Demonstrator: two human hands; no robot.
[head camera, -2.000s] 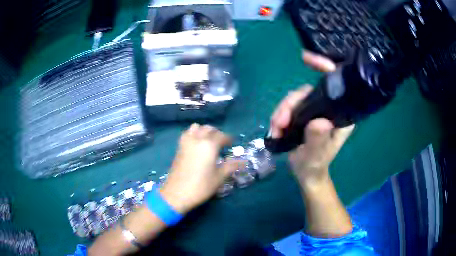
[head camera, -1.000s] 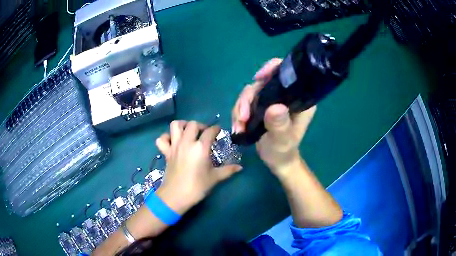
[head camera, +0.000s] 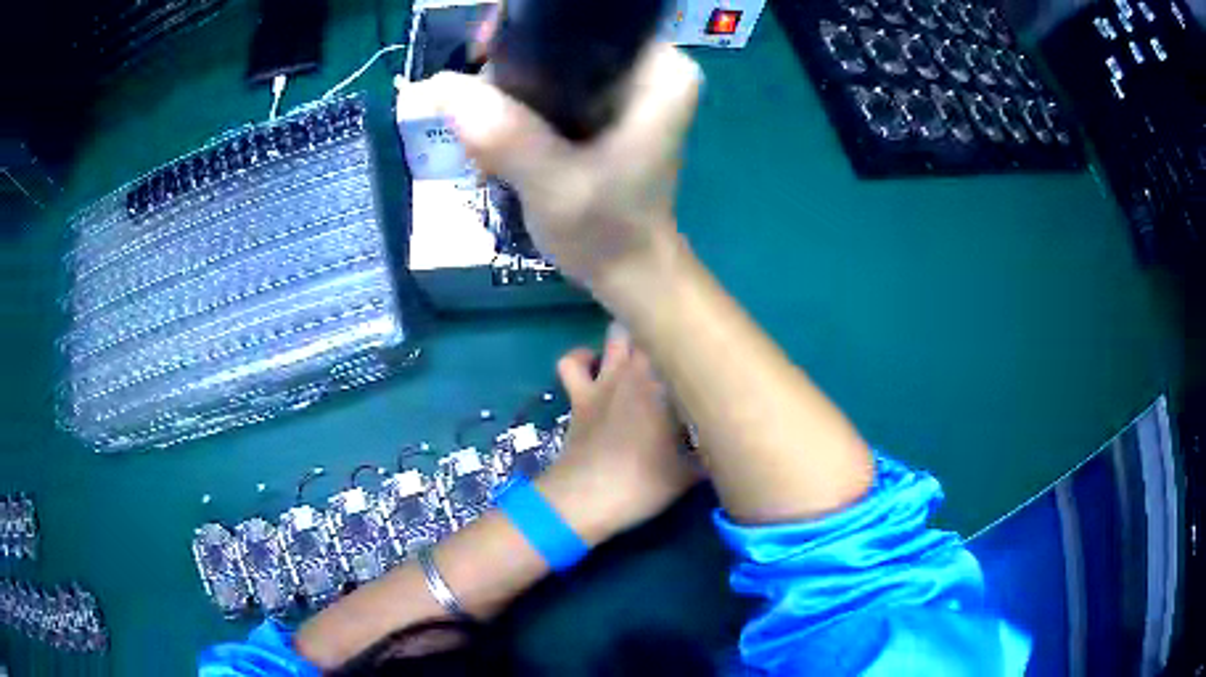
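Note:
My right hand (head camera: 582, 159) is raised over the automatic screw feeder (head camera: 450, 238), shut on the black electric screwdriver (head camera: 575, 53), whose tip is hidden behind the hand. My left hand (head camera: 628, 423) is on the bench below it, partly covered by my right forearm. Its fingertips are partly hidden, and whether it holds a module cannot be told. A row of silver-grey module sub-assemblies (head camera: 357, 529) lies to the left of and partly under my left forearm, with thin dark leads pointing away from me.
Clear blister trays (head camera: 238, 291) are stacked at the left. A phone (head camera: 287, 40) with a white cable lies behind them. A white power supply box (head camera: 741, 20) with a red switch is behind the feeder. A black component tray (head camera: 926, 165) is at the back right. More small parts (head camera: 53, 615) lie at the lower left.
My right hand has moved the screwdriver from beside the module near my left hand up and left to the feeder. The view has shifted, and my left hand now appears further right.

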